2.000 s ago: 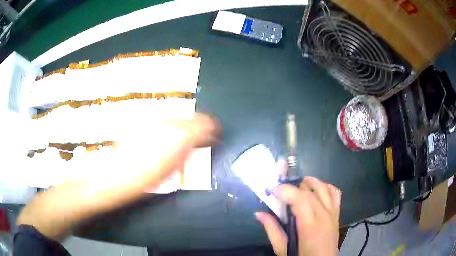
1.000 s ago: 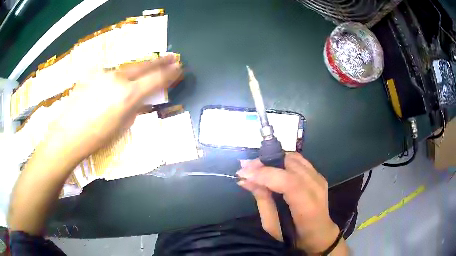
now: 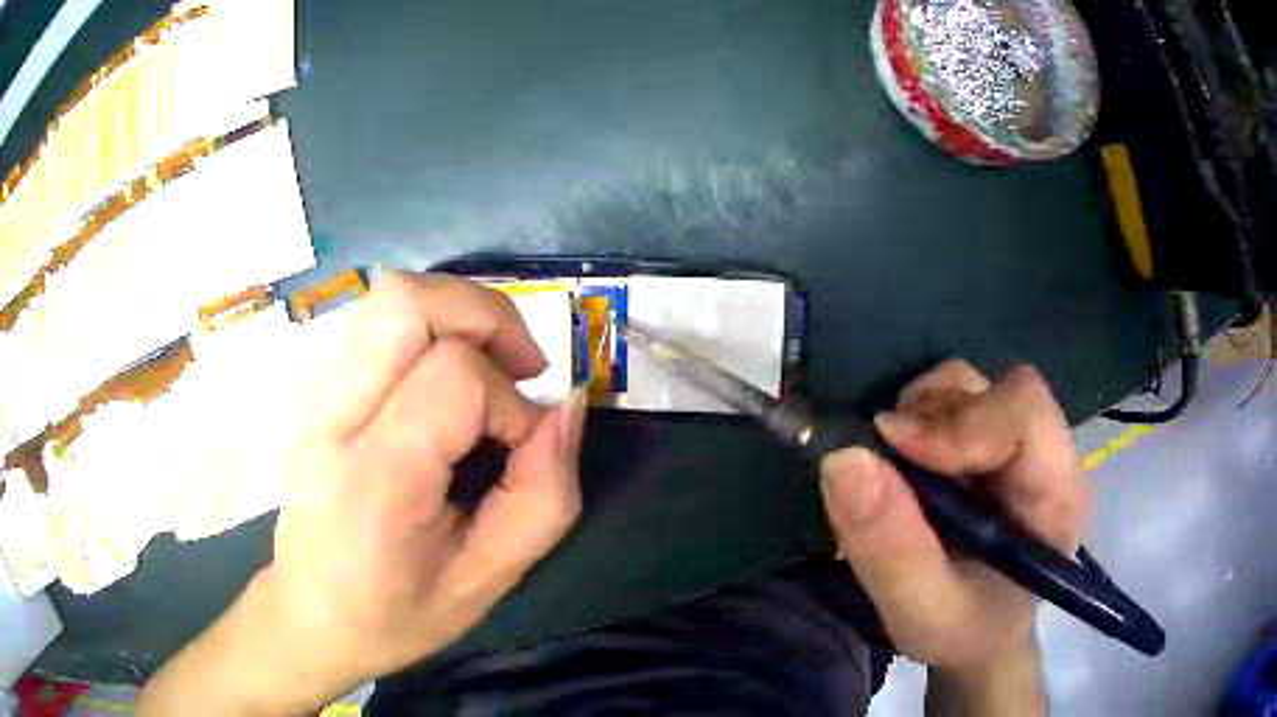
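Observation:
The phone unit (image 3: 707,343) lies flat in its black frame in front of me. An LCD display module (image 3: 543,311) lies on its left half, partly hidden by my fingers. Its orange flex cable (image 3: 599,343) lies over the blue circuit board strip (image 3: 620,378). My left hand (image 3: 420,462) holds the module with its fingertips. My right hand (image 3: 966,518) grips the black handle of the soldering iron (image 3: 728,392). The iron's tip is at the blue strip beside the flex cable; whether it touches is unclear.
Stacked LCD modules (image 3: 182,266) stand in rows at the left. The red-and-white tip-cleaning tin (image 3: 987,77) is at the upper right, beside the black soldering station (image 3: 1169,154) with a yellow patch. The mat's curved edge crosses the lower right.
My left hand has moved from the stacked modules to the phone unit with a module. The iron has swung from pointing up to pointing left, its tip now at the blue strip.

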